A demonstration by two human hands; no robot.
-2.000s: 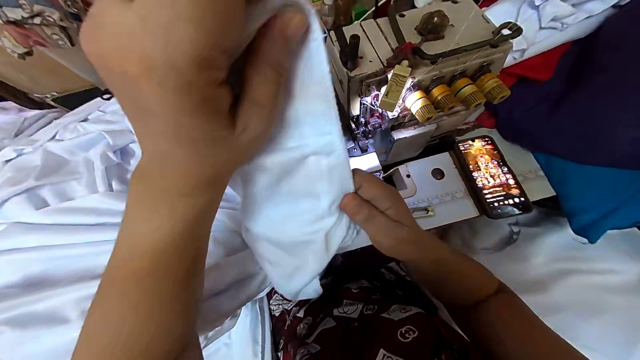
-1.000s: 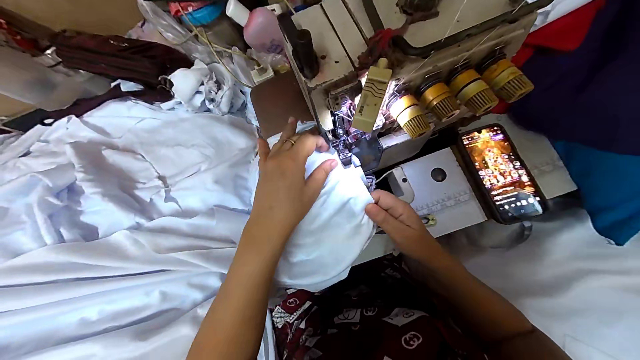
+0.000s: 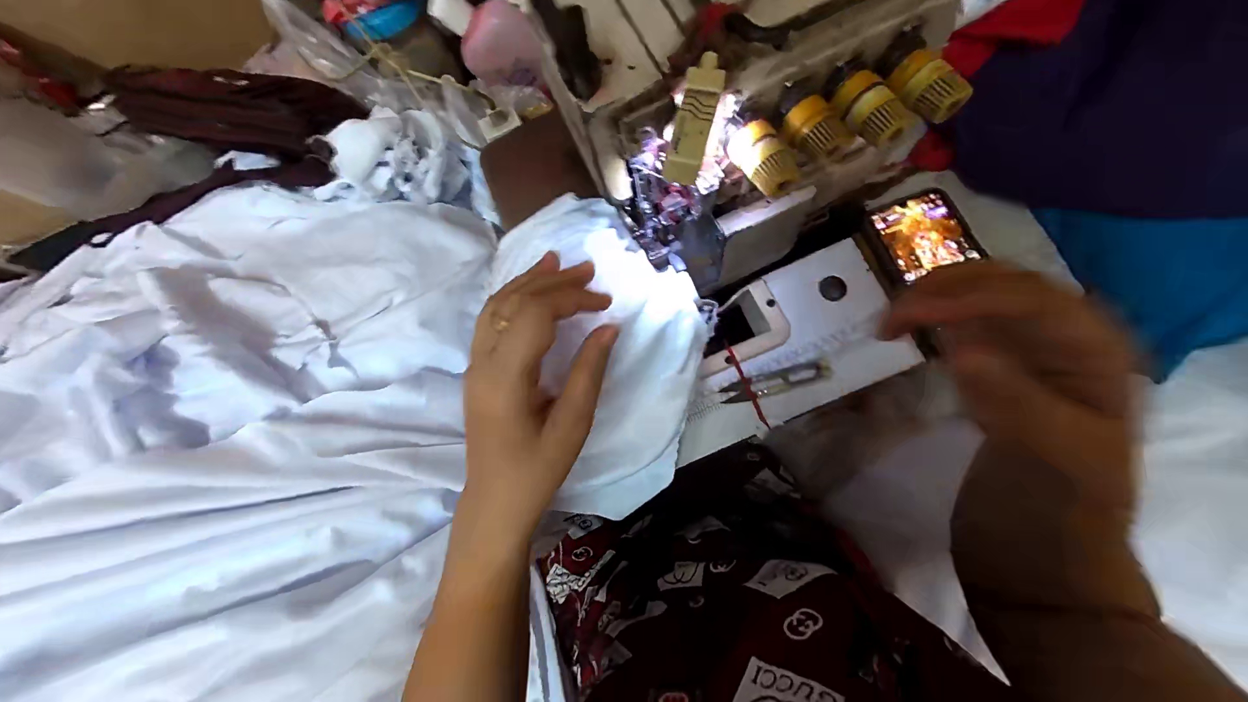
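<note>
A white fabric piece lies with its upper edge by the needle area of a serger sewing machine, lit by a bright lamp. My left hand rests on the fabric's left part, fingers spread, a ring on one finger. Blurred by motion, my right hand is off the fabric, over the lower edge of a smartphone with a lit screen. Whether it touches the phone cannot be told. Thread snips lie on the machine's white bed plate, with a red cord across them.
Large heaps of white cloth cover the left side. Several yellow tension knobs line the machine's front. Dark purple cloth and blue cloth hang at the right. Behind on the left are dark red cloth and a pink container.
The white piece, held raised two seconds ago, came down at the machine by one second ago. Since then my right hand has let go of its edge and moved right to the phone.
</note>
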